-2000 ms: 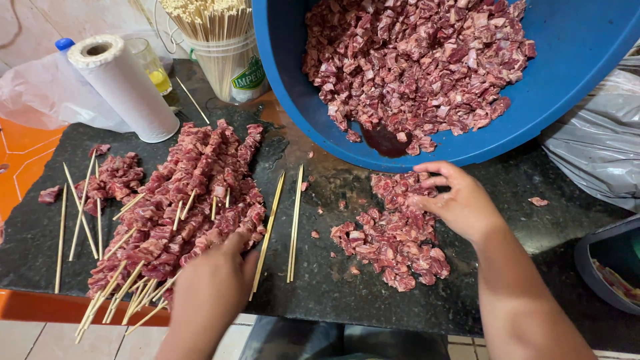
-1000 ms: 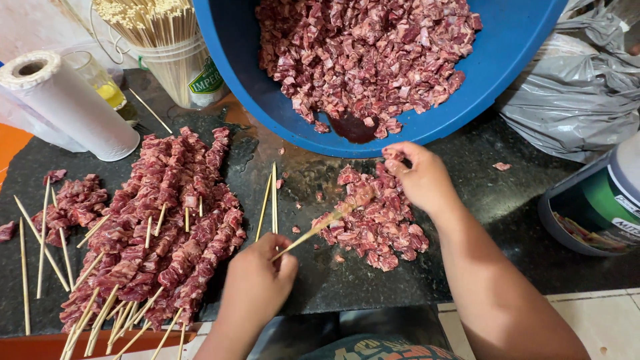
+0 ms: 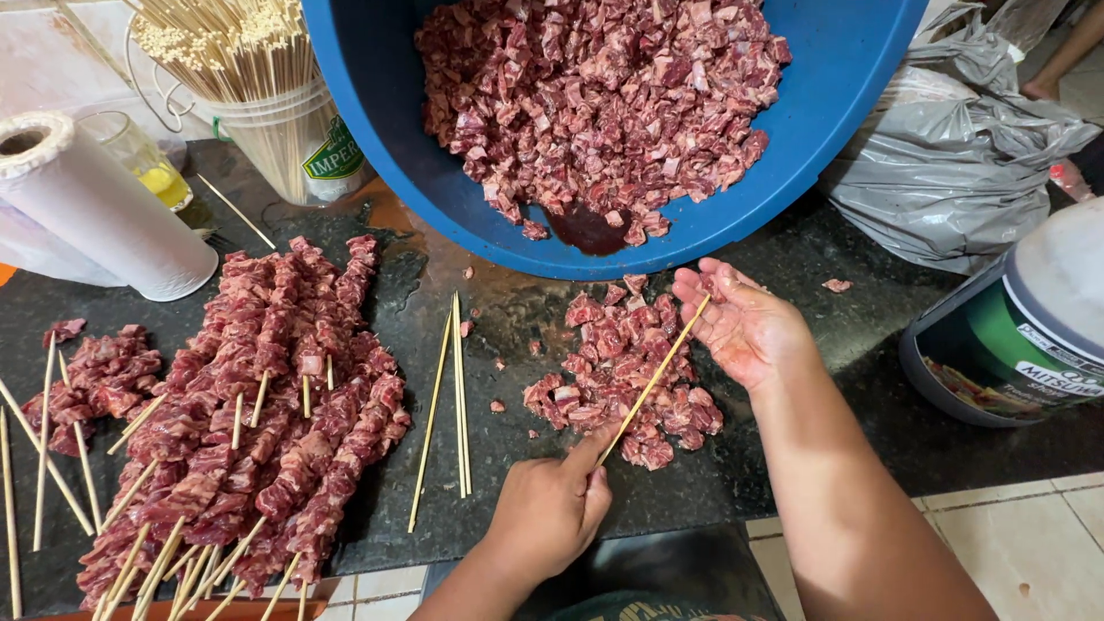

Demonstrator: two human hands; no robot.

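My left hand [image 3: 552,504] grips the lower end of a bamboo skewer [image 3: 657,377], which slants up to the right over a heap of cut raw meat [image 3: 621,371]. At the skewer's tip is my right hand [image 3: 737,323], palm up, fingers partly curled, with a small piece of meat [image 3: 709,283] at the fingers. Behind both hands a blue plastic basin [image 3: 552,259] holds much more cubed meat. Threaded meat skewers [image 3: 259,414] lie piled on the left. Between the pile and my left hand lie several bare skewers [image 3: 459,397].
A roll of plastic bags [image 3: 112,207], a glass [image 3: 138,159] with yellow liquid and a clear bucket of skewers [image 3: 267,129] stand at the back left. Right are a grey plastic bag [image 3: 957,164] and a labelled tub [image 3: 1009,328]. A smaller meat heap [image 3: 108,379] lies far left.
My left hand has left the piled skewers and moved right, and now holds a bare skewer over the loose meat. My right hand has turned palm up at its tip.
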